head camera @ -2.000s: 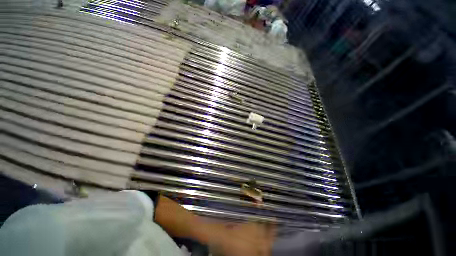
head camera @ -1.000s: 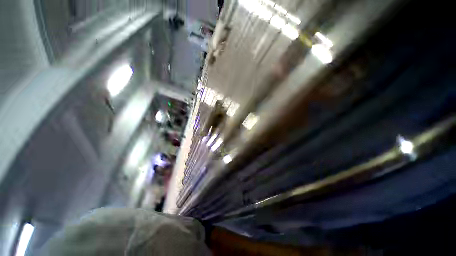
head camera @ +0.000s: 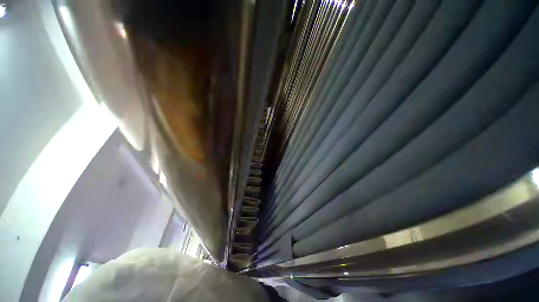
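Neither of my hands shows. Grey-blue strips (head camera: 378, 135) lie side by side and fan out across the right half of the view, with dark gaps between them. Shiny metal tubes (head camera: 313, 65) show beyond them at the upper middle. A row of metal teeth (head camera: 253, 183) runs along the strips' left ends. A large mirror-bright metal surface (head camera: 207, 177), very close, fills the upper left and carries a blurred orange-brown patch, perhaps a reflection.
A thick shiny edge rail (head camera: 414, 236) curves along the lower right, with dull bluish cloth (head camera: 473, 280) below it. A pale rounded piece of fabric (head camera: 171, 277), perhaps my sleeve, bulges in at the bottom. White walls and lights stand at the left.
The view has swung sideways and closer to the bed. The pale strips, white tag and bare forearm seen earlier are gone; grey-blue strips, metal teeth and a close shiny surface now show.
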